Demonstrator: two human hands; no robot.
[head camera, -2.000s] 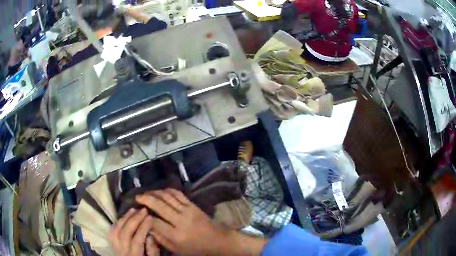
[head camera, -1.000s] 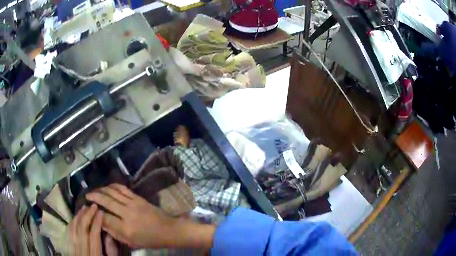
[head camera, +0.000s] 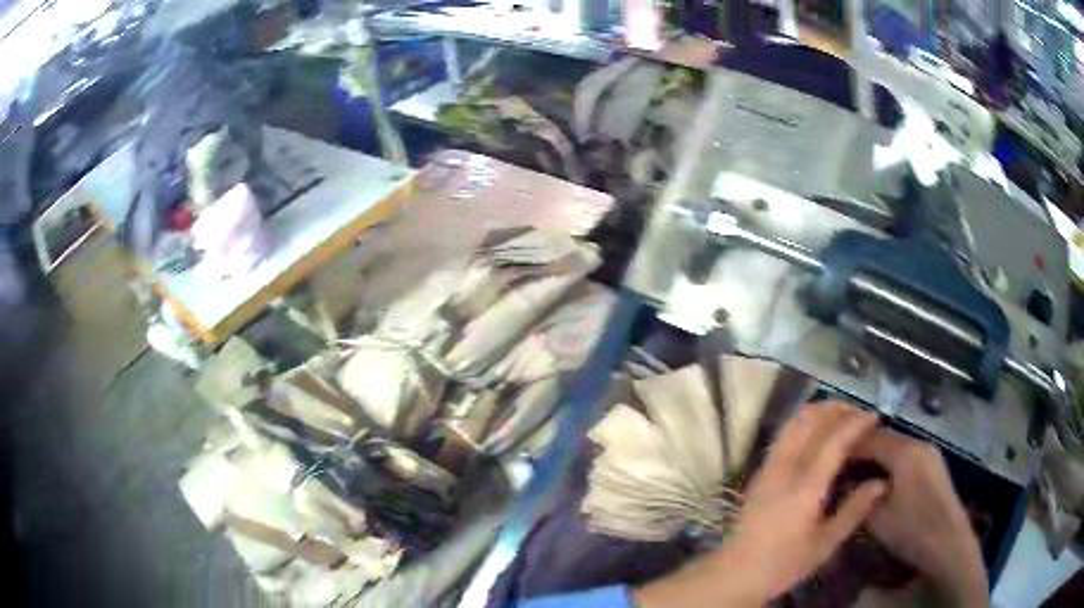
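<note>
My left hand (head camera: 796, 493) and my right hand (head camera: 933, 505) meet at the front edge of the machine's steel plate (head camera: 761, 309). Their fingers are curled around a small dark brown cloth piece (head camera: 851, 477), mostly hidden between them. The fingertips are blurred. Beige cloth pieces (head camera: 666, 445) stand fanned out in the tray, left of my left hand. More dark brown cloth lies under my hands. A dark blue-grey bracket (head camera: 886, 255) with a shiny roller is on the plate, just beyond my hands.
The blue tray edge (head camera: 565, 445) runs along the left of the work. Left of it is a large heap of tied beige bundles (head camera: 392, 404). A yellow-edged table (head camera: 297, 190) with a pinkish-white item stands farther left. A white rag (head camera: 927, 149) is on the machine.
The view has swung left: the machine and hands now appear at the right, and the left-side bundles and table have come in. The checked cloth has left the picture. My left blue sleeve now shows.
</note>
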